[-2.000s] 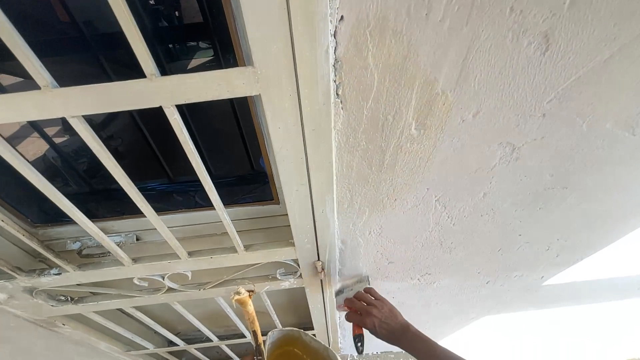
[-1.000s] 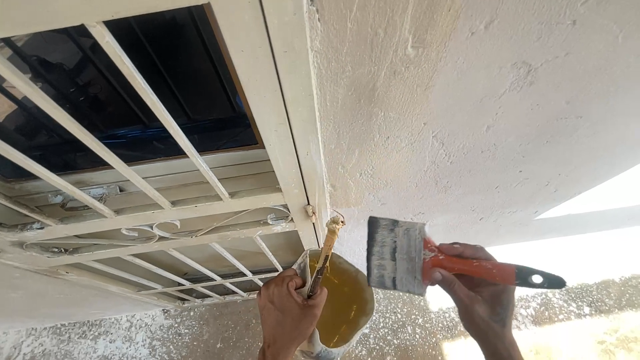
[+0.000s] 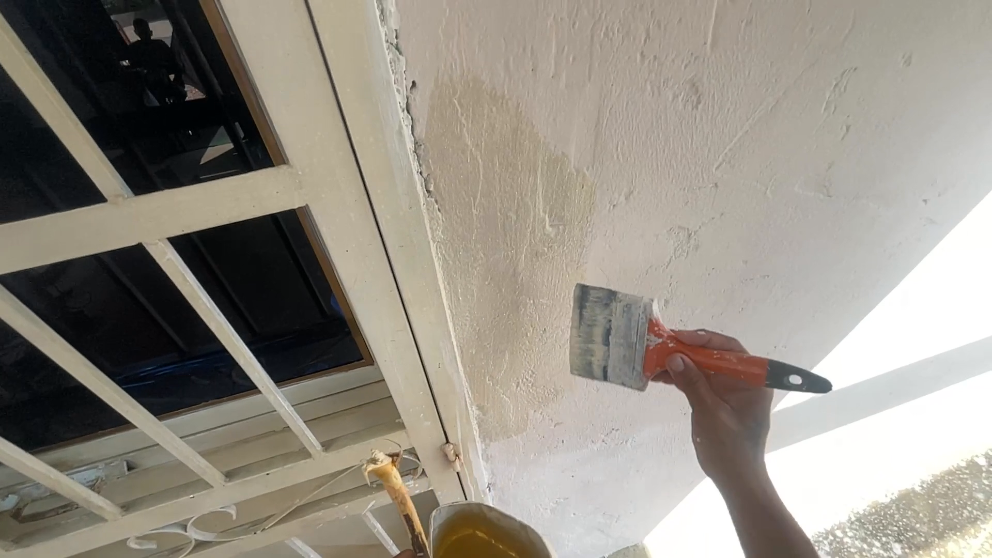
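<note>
My right hand [image 3: 725, 395] grips a wide paintbrush [image 3: 612, 333] by its orange and black handle, its pale, smeared bristles pointing left in front of the wall. Behind and above the brush, a darker tan, damp-looking patch [image 3: 504, 232] spreads over the rough whitish wall [image 3: 697, 155] beside the window frame. At the bottom edge, a container [image 3: 484, 535] holds yellowish liquid. A wooden stick [image 3: 399, 496] with a frayed top stands at its left side. Only a fingertip of my left hand [image 3: 404, 553] shows at the stick's lower end; the rest is out of view.
A cream window frame [image 3: 372, 232] with bars [image 3: 232, 341] and scrollwork fills the left side, over dark glass [image 3: 248, 271]. Crumbled plaster [image 3: 411, 116] runs along the joint between frame and wall. Bright light and a speckled surface [image 3: 922, 511] lie at the lower right.
Two seconds ago the brush was against the wall by the frame's lower part; one second ago it was beside the container. Now it is higher, and my left hand has mostly left the view.
</note>
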